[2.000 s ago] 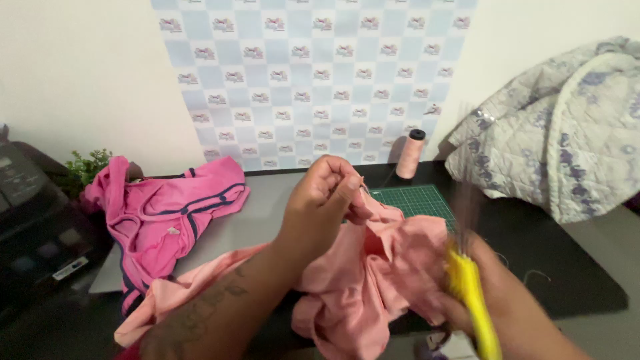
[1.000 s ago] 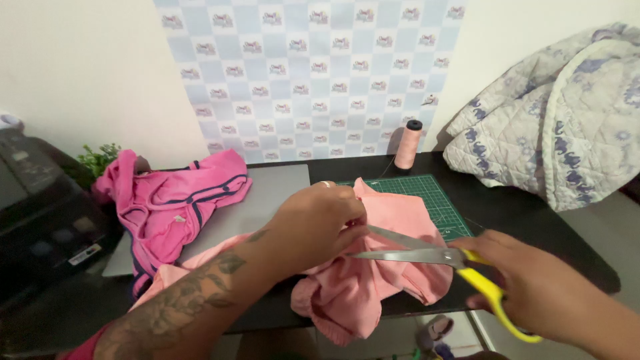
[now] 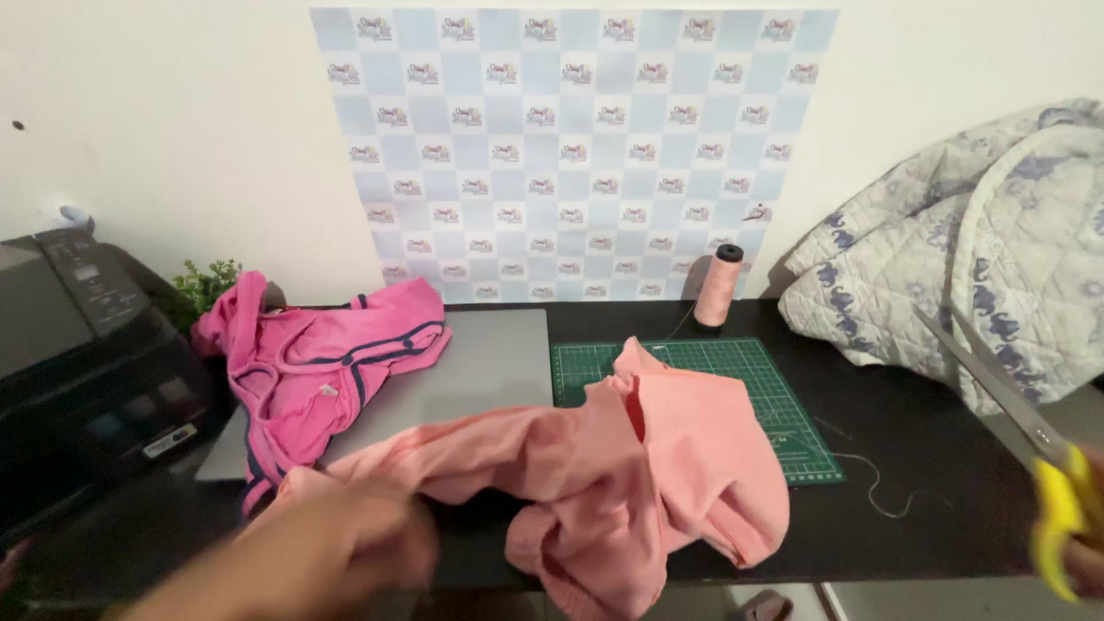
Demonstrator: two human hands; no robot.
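A salmon-pink cloth garment lies crumpled over the front of the black table and partly over a green cutting mat. My left hand, blurred, is in front of the garment's left part; whether its fingers hold anything is not clear. At the right edge my right hand, mostly out of view, is on the yellow handles of the scissors, whose blades point up and left, spread apart. A cone of pink thread stands upright behind the mat.
A bright pink garment with navy trim lies on a flat grey panel. A black printer and a plant are at left. A quilted cloth is at right. Loose thread lies on the black table.
My left hand has left the middle of the salmon garment and moved down and left. The scissors, over the cloth a second ago, have moved right, away from it.
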